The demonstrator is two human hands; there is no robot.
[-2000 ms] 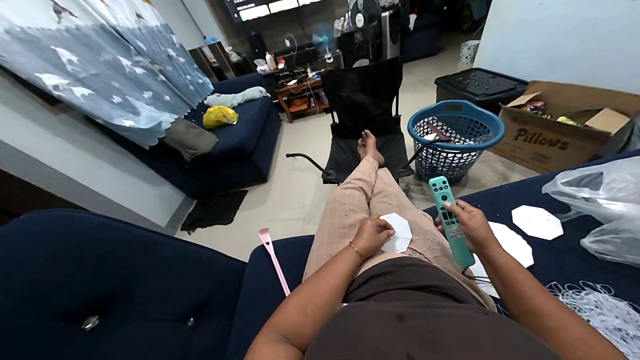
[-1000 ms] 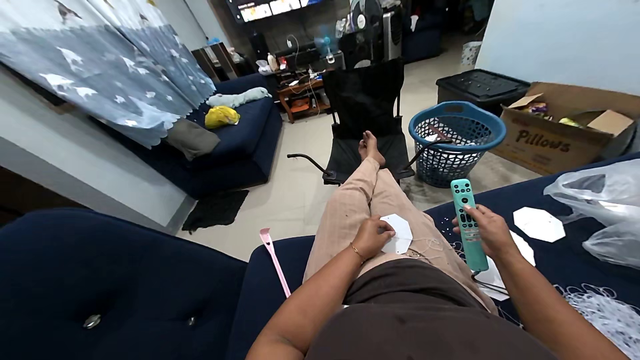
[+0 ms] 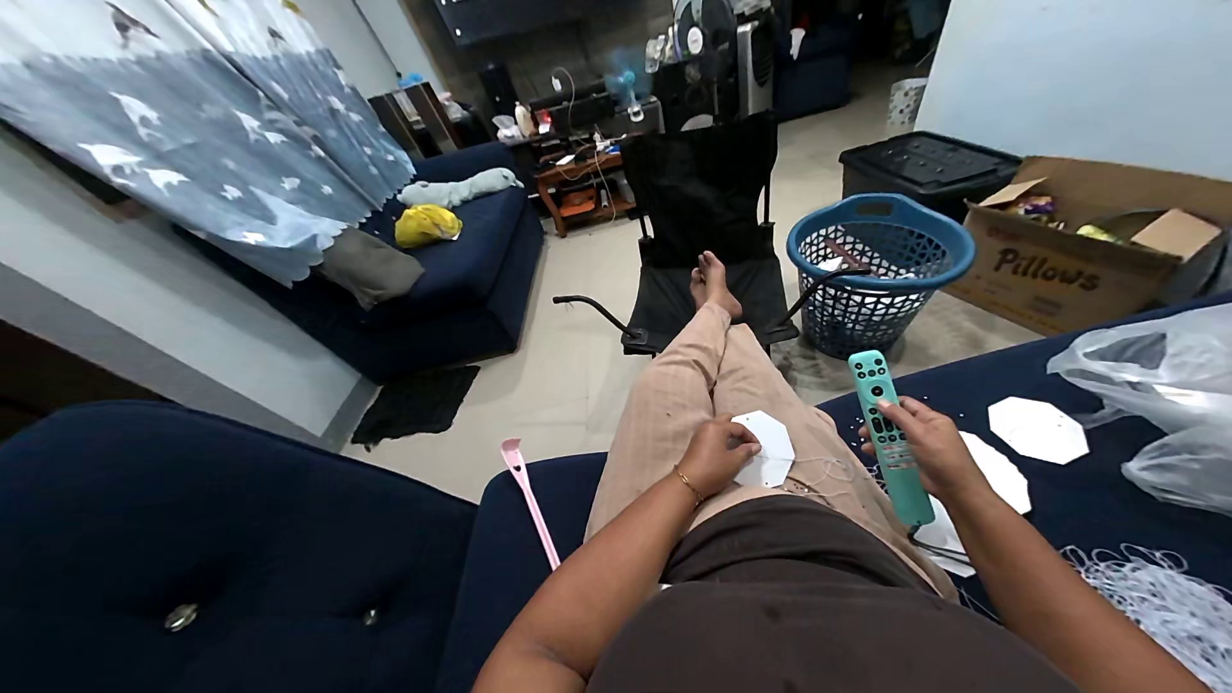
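Observation:
My right hand holds a remote control in a teal cover upright above my right thigh, the thumb on its buttons. On my lap my left hand pinches the left edge of a white octagonal piece, which looks like paper or card. A thin pale string lies across my thigh beside it. More white pieces lie on the navy sofa to the right, one octagonal and others partly hidden behind my right hand and forearm. A tangle of white string is near my right forearm.
My feet rest on a black folding chair. A blue laundry basket, a black lidded bin and a cardboard box stand right of it. Clear plastic bags lie on the sofa; a pink long-handled stick leans at my left.
The television screen at the top, lit with pictures before, is now dark. Between the two earlier frames my right hand moved slightly right with the remote; my left hand stays on the white piece.

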